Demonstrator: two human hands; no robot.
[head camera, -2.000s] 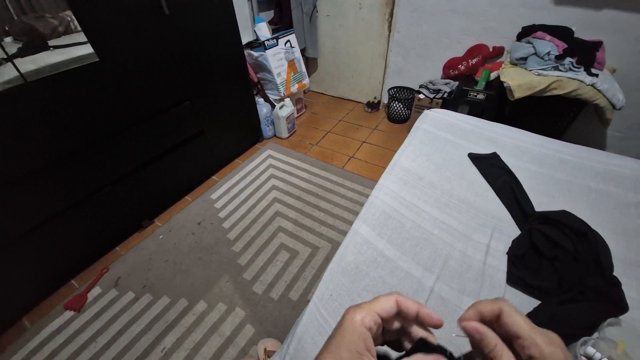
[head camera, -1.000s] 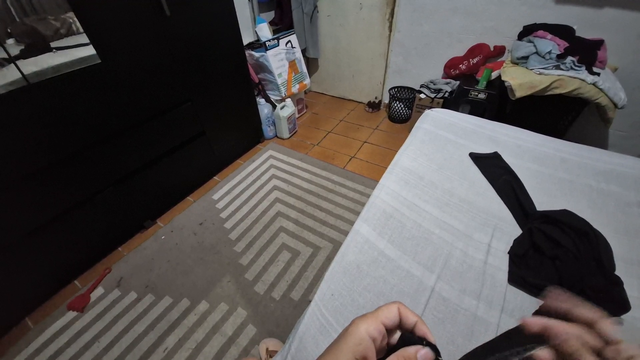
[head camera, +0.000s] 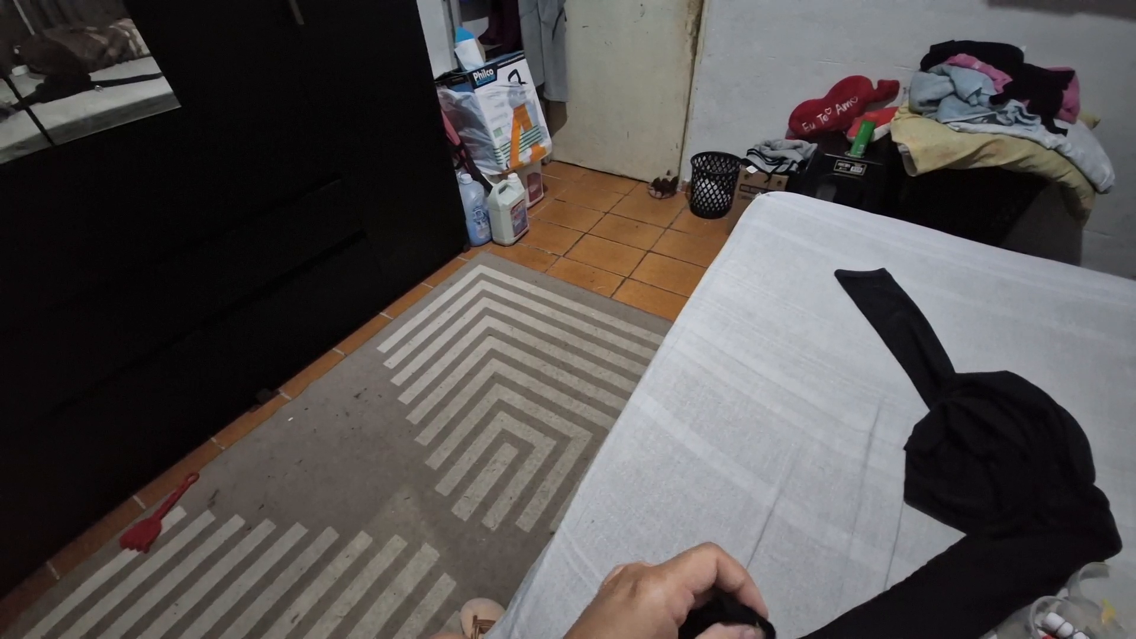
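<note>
My left hand (head camera: 679, 590) is at the bottom edge of the view, its thumb and fingers closed on a small bunch of black fabric (head camera: 723, 612). To its right, a black cloth garment (head camera: 1003, 444) lies crumpled on the bed's pale sheet (head camera: 754, 382), with one strip reaching up toward the far side and a wider one running down to the bottom edge. Whether that wider strip joins the fabric in my hand is cut off by the frame. My right hand is out of view. A clear plastic container (head camera: 1069, 612) with small items stands at the bottom right corner.
A striped rug (head camera: 497, 399) lies between the bed and a dark wardrobe (head camera: 222, 222), with a red toy rake (head camera: 160, 515) on it. Beyond are plastic jugs (head camera: 508, 210), a boxed product (head camera: 506, 115), a black mesh basket (head camera: 713, 185) and piled clothes (head camera: 985, 106).
Two seconds ago both hands were together at the bottom, a thin light thing between them. The right hand then moved right, blurred, and has left the view. The left hand still grips black fabric.
</note>
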